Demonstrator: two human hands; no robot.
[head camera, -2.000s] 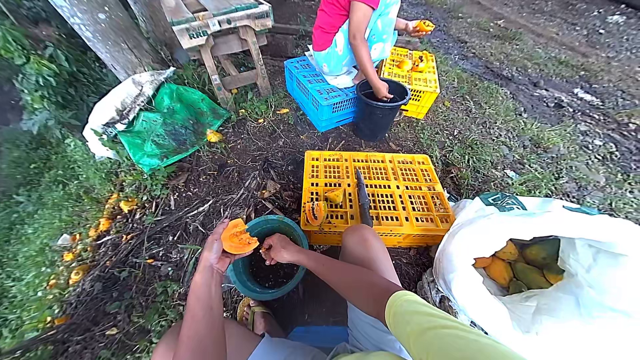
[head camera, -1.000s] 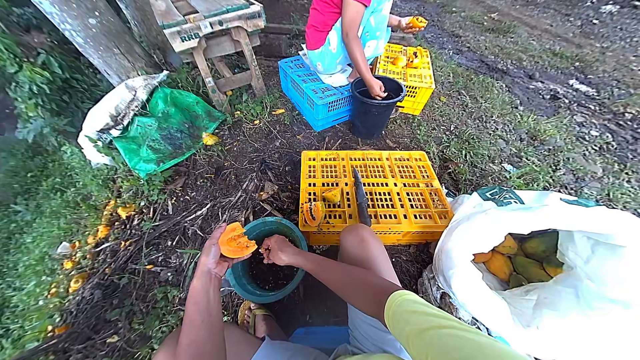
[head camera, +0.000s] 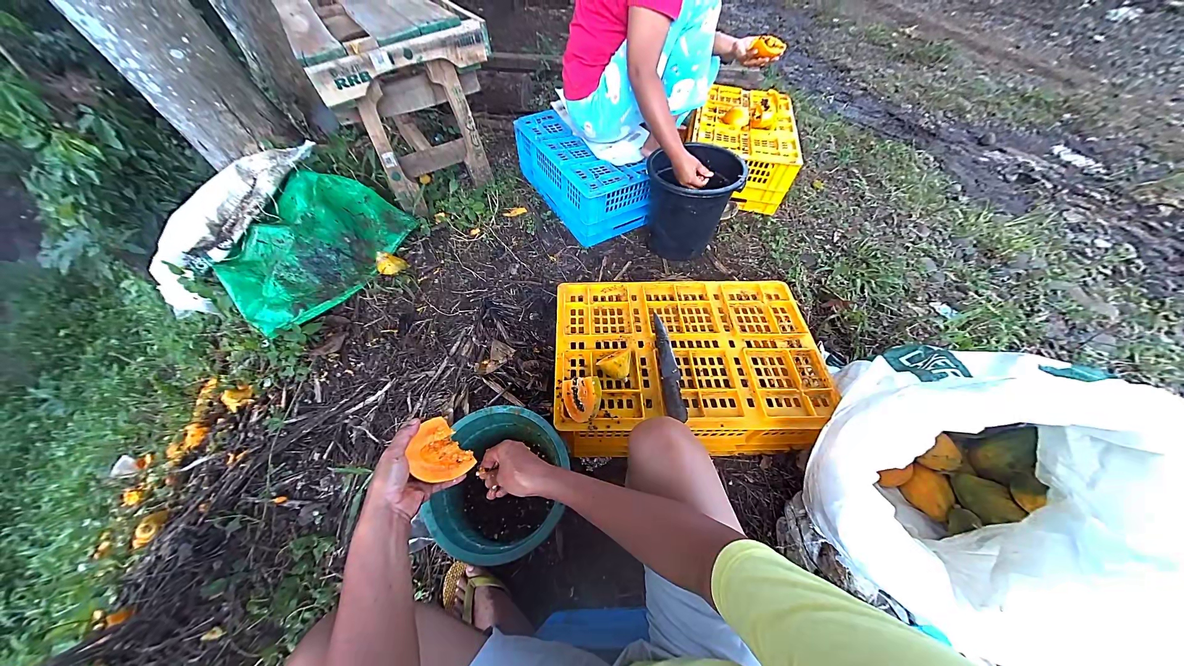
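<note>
My left hand (head camera: 403, 476) holds a papaya piece (head camera: 437, 451), its orange hollow side turned toward my right hand. Over the green bucket (head camera: 450, 527), my right hand (head camera: 514, 470) has its fingers bunched close beside the fruit; a little orange pulp shows at the fingertips. Dark seeds (head camera: 504, 518) lie inside the bucket. In front of my knee is a yellow plastic crate (head camera: 758, 356) with a dark-bladed knife (head camera: 668, 368), a cut papaya piece (head camera: 581, 399) and a smaller yellow piece (head camera: 613, 363) on top.
A white sack (head camera: 860, 462) of papayas (head camera: 985, 495) stands at right. Beyond, another person sits on a blue crate (head camera: 578, 185), one hand in a black bucket (head camera: 684, 217), near a second yellow crate (head camera: 772, 176). A green sack (head camera: 314, 240) and wooden bench (head camera: 398, 60) are at upper left.
My right hand has drawn slightly away from the papaya piece, staying over the green bucket. The left hand keeps its hold on the fruit.
</note>
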